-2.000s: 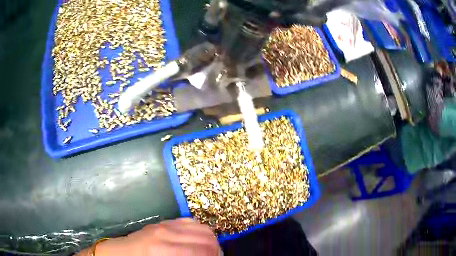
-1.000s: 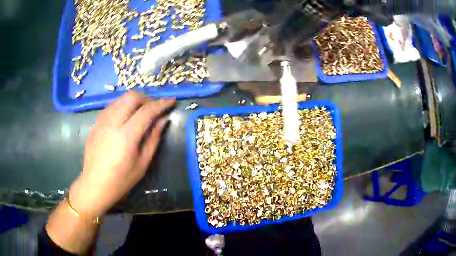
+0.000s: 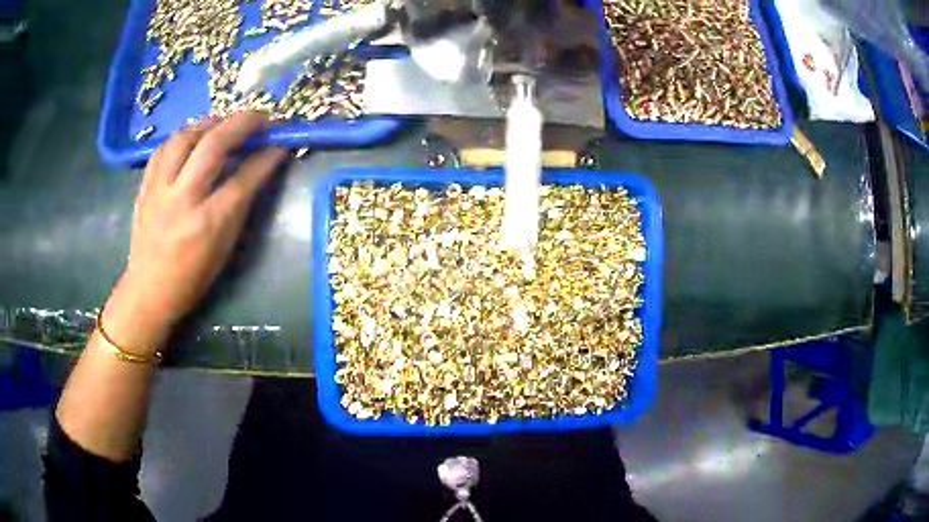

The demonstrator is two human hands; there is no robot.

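My left hand (image 3: 194, 214), bare with a thin gold bracelet, is palm down at the near rim of the large left tray (image 3: 122, 112). Its fingers are apart at the rim, and nothing shows in them. Their undersides are hidden. A loose fitting (image 3: 301, 152) lies on the mat by my thumb. Small gold-coloured fittings (image 3: 194, 31) lie in the left tray. The blue front tray (image 3: 654, 296) holds a heap of yellow-gold fittings (image 3: 458, 326). My right hand is not in view.
The dark press (image 3: 550, 36) stands at top centre. One white-wrapped handle (image 3: 523, 173) juts over the front tray, another (image 3: 306, 46) over the left tray. A right tray (image 3: 703, 134) holds redder pieces. A white bag (image 3: 830, 71) and yellow strip (image 3: 809, 153) lie at right.
My left hand has moved from the front tray's near-left corner up to the left tray's near rim. The camera view has shifted. The front tray's heap looks unchanged.
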